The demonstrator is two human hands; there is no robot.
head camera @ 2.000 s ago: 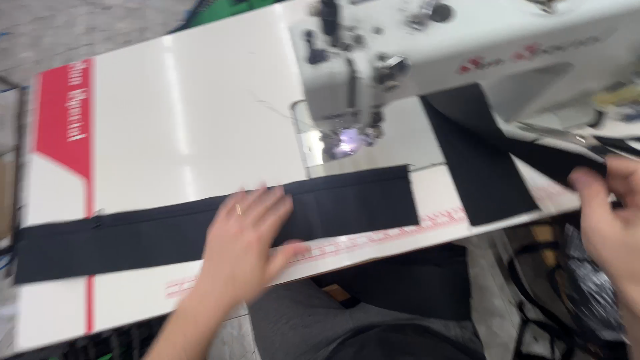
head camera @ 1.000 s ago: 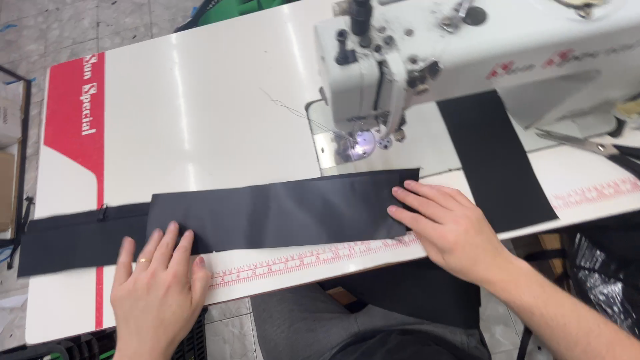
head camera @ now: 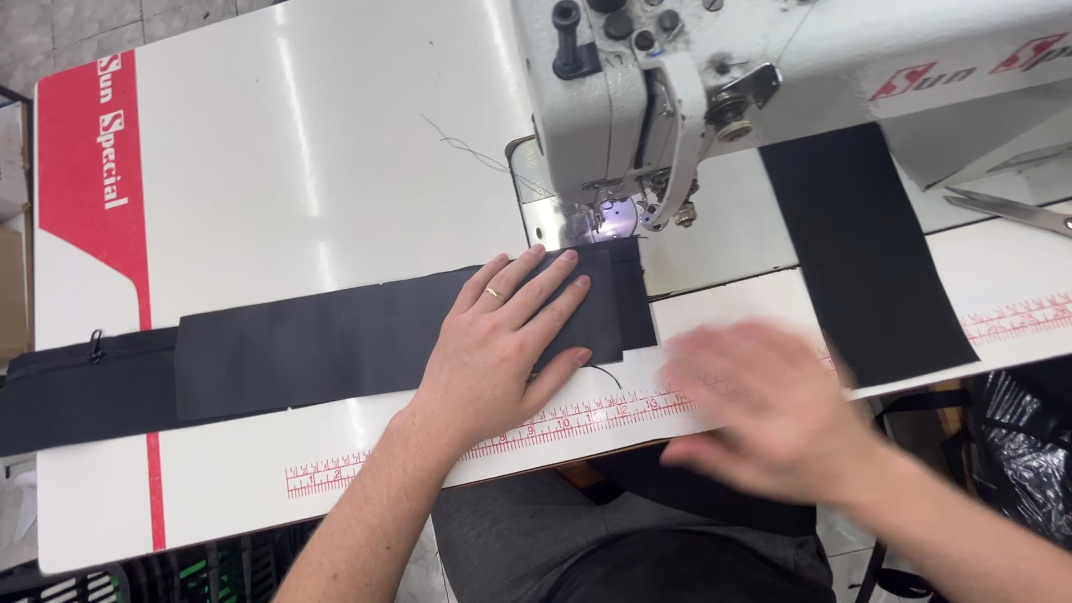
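Observation:
A black fabric panel (head camera: 318,343) lies over a longer black strip with a zipper (head camera: 75,394), whose zipper pull (head camera: 96,345) shows at the left. My left hand (head camera: 511,335) rests flat on the panel's right end, fingers spread, just below the needle area of the sewing machine (head camera: 599,109). The strip's right end sticks out past the panel. My right hand (head camera: 754,410), blurred, hovers over the table's front edge to the right of the strip, with nothing visible in it. Another black fabric piece (head camera: 871,260) lies across the machine bed at the right.
Scissors (head camera: 1013,209) lie at the right beside the machine arm. A loose thread (head camera: 486,151) trails left of the needle plate (head camera: 561,224). A printed ruler (head camera: 620,414) runs along the table's front edge. Plastic crates (head camera: 193,578) stand below at the left.
My left hand has moved right along the panel. My right hand has let go of the panel's right end and moved off it. One second ago the panel lay on the strip; two seconds ago it did not.

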